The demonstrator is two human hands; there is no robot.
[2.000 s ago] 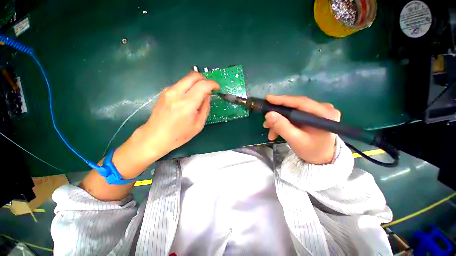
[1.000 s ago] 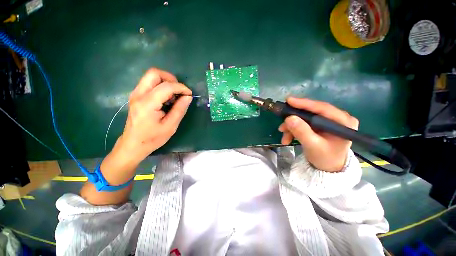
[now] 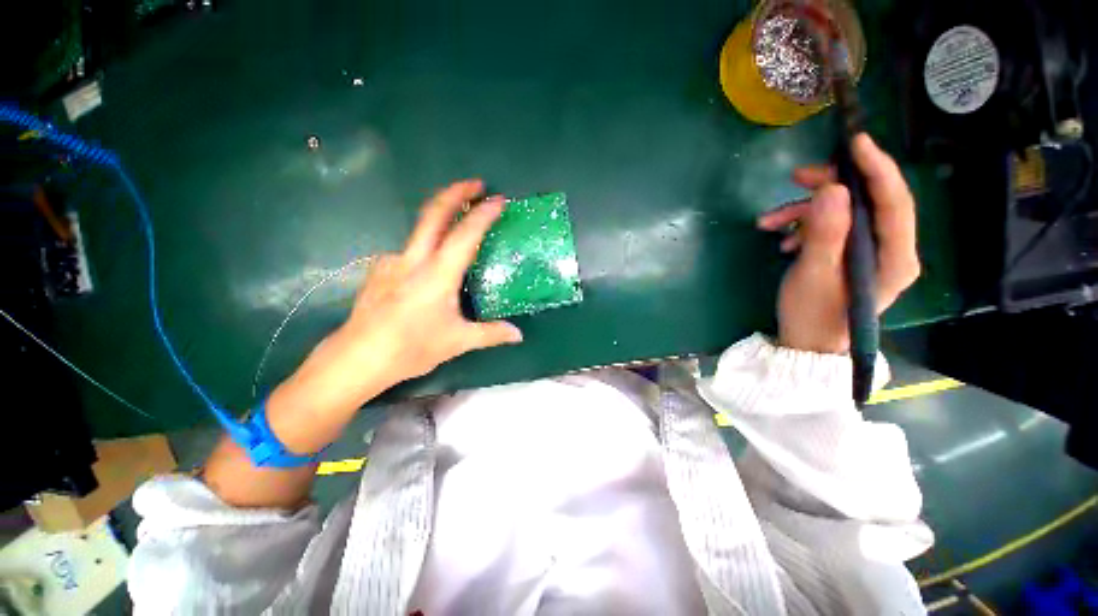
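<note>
The green circuit board (image 3: 530, 255) lies on the dark green mat. My left hand (image 3: 421, 289) is spread around its left side, fingertips at the upper-left corner and thumb by the lower edge. Whether it grips the board is unclear. Thin solder wire (image 3: 297, 303) curves behind this hand; its held end is hidden. My right hand (image 3: 849, 259) holds the black soldering iron (image 3: 860, 265) upright in view, its front end over the tip cleaner tub (image 3: 749, 87). The iron's tip is blurred against the silvery wire wool (image 3: 789, 58).
A blue strap (image 3: 267, 440) is on my left wrist, its blue cord (image 3: 154, 277) running to the upper left. A black box with a round pale label (image 3: 962, 70) stands at the far right. Small bright specks (image 3: 313, 142) lie on the mat. Cardboard (image 3: 120, 472) is at the lower left.
My right hand has moved the iron off the board, right and up to the tub. My left hand has moved right, its fingers spreading from the pinched wire to around the board.
</note>
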